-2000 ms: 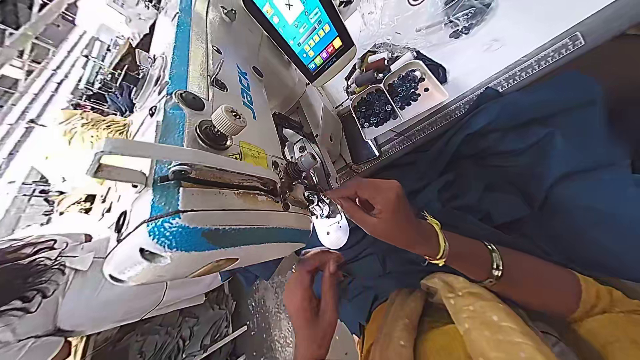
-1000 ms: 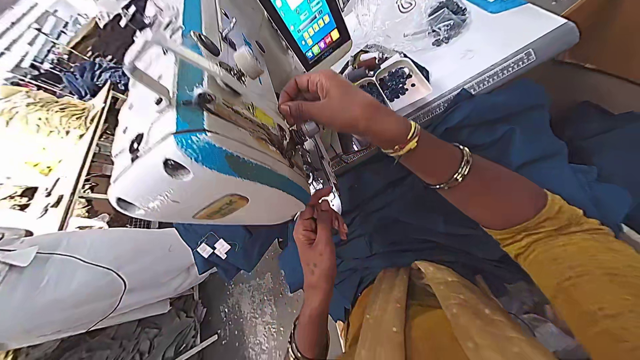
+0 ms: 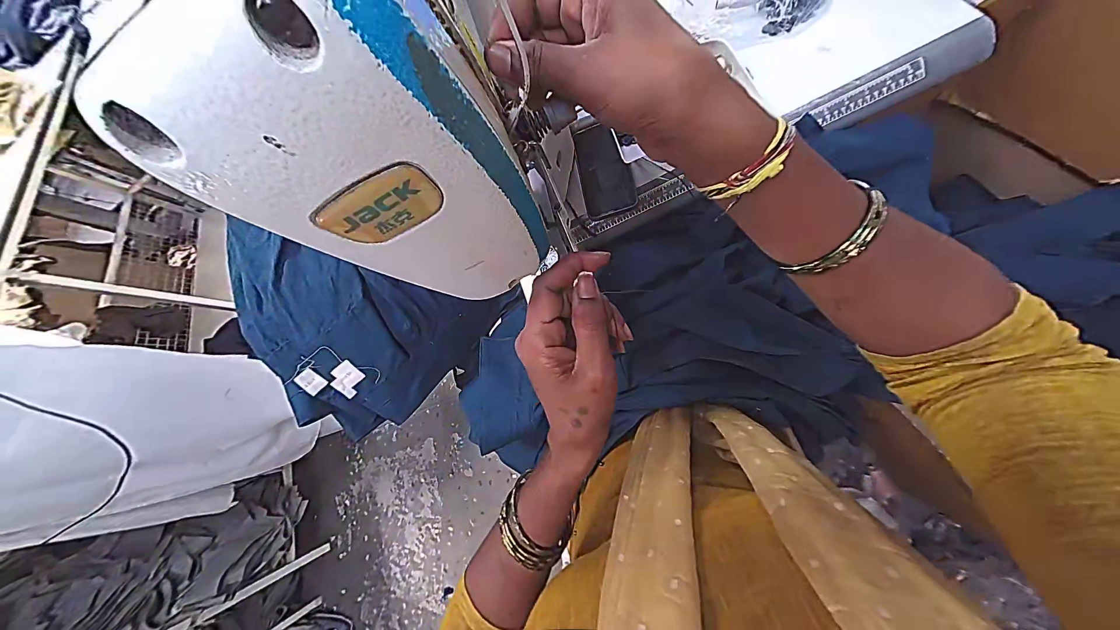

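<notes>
A white and blue Jack sewing machine [image 3: 289, 149] fills the upper left. My left hand [image 3: 573, 350] is beside the lower tip of its head, near the needle area, with thumb and index finger close together; what lies between them is too fine to tell. Higher up, my right hand [image 3: 577, 57] is bent at the machine's front, fingertips together near a pale looped strip or cord [image 3: 522, 52]; whether it grips this is unclear. Dark blue fabric [image 3: 726, 306] spreads under and right of the machine, and more blue cloth with small white tags [image 3: 347, 376] hangs behind it.
A white table edge with a ruler strip [image 3: 875, 92] runs at the upper right, and a dark phone-like object [image 3: 605, 171] lies near the machine. White cloth [image 3: 149, 429] covers something at left, above piled grey fabric [image 3: 175, 569]. Brown cardboard [image 3: 1059, 79] stands at the far right.
From near the needle area, my right hand has risen to the upper front of the machine. My left hand has moved up beside the tip of the head. The view has shifted closer to the machine.
</notes>
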